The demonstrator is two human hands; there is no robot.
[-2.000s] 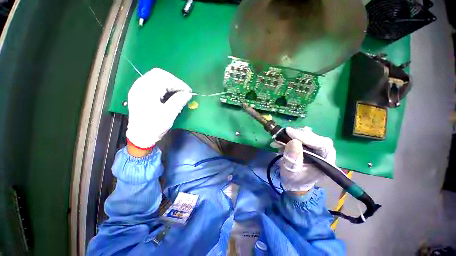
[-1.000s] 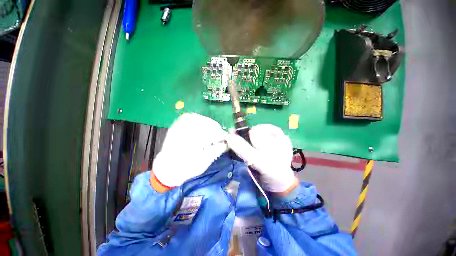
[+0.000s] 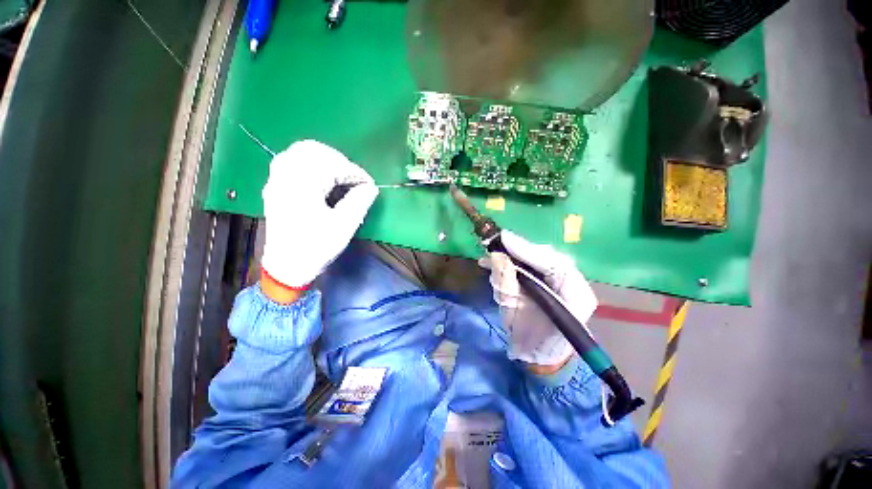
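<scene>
A green circuit board [image 3: 495,148] of three joined sections lies on the green mat. My right hand [image 3: 541,298], in a white glove, holds the black soldering iron [image 3: 564,325]; its tip is at the board's lower edge, left of the middle. My left hand [image 3: 314,212], in a white glove with a red cuff edge, pinches thin solder wire [image 3: 394,185], which runs right to the board's lower left edge. A short dark piece shows between its fingers. The wire also shows behind this hand, running up and left.
The iron stand [image 3: 684,124] with its yellow sponge [image 3: 695,194] is at the mat's right. A round translucent hood [image 3: 526,48] stands behind the board. Yellow tape pieces [image 3: 573,227] lie below the board. A blue pen [image 3: 259,23] is at upper left, a dark green conveyor [image 3: 86,239] further left.
My hands have moved apart from where they were together at my lap. The left is back at the left with the wire stretched to the board; the iron tip has moved down to the board's lower edge.
</scene>
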